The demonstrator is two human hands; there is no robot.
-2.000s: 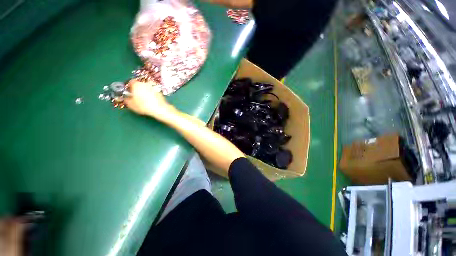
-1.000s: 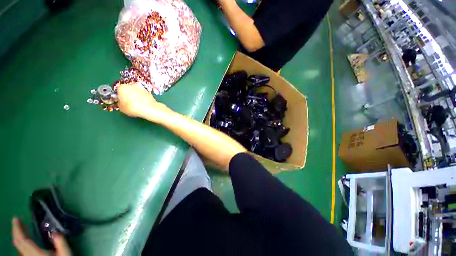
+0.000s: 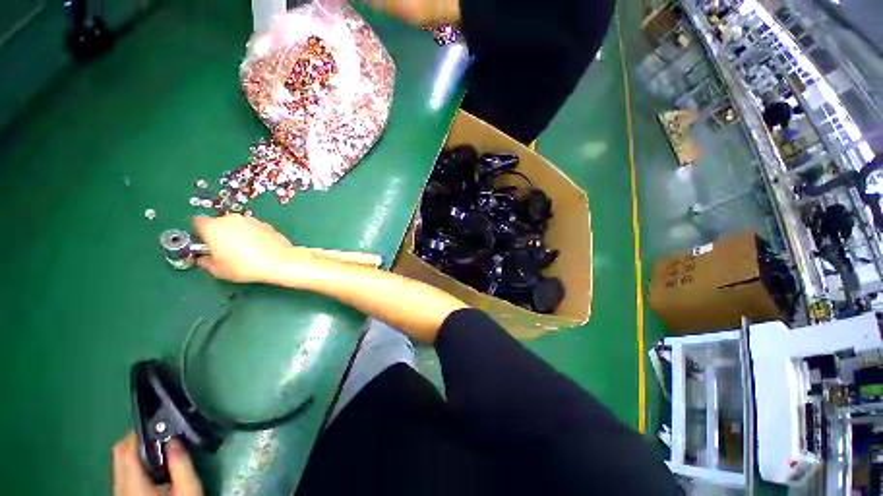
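Observation:
My left hand (image 3: 155, 473), cut off by the lower left edge, grips a black headphone side assembly (image 3: 172, 412). A bright dot shows at its joint, and a thin black curved arm (image 3: 242, 421) loops out to the right over the green surface. My right hand (image 3: 240, 249) is closed around a small mallet, its grey metal head (image 3: 177, 248) pointing left and its pale handle end showing beside the forearm. The mallet is apart from the assembly. Loose silver and copper caps (image 3: 254, 179) lie scattered above my right hand, spilling from a clear bag (image 3: 324, 97).
An open carton of glossy black parts (image 3: 571, 232) stands against the right side of the green bench (image 3: 77, 242). Another person's arm and black clothing (image 3: 532, 58) are beyond it. A closed-sided brown box (image 3: 707, 286) and white-framed equipment are farther right. A dark object (image 3: 87, 34) lies upper left.
My right hand has moved with the mallet from the caps pile down towards the assembly. My left hand has brought the assembly inward, to the right. The other person's forearm has moved up.

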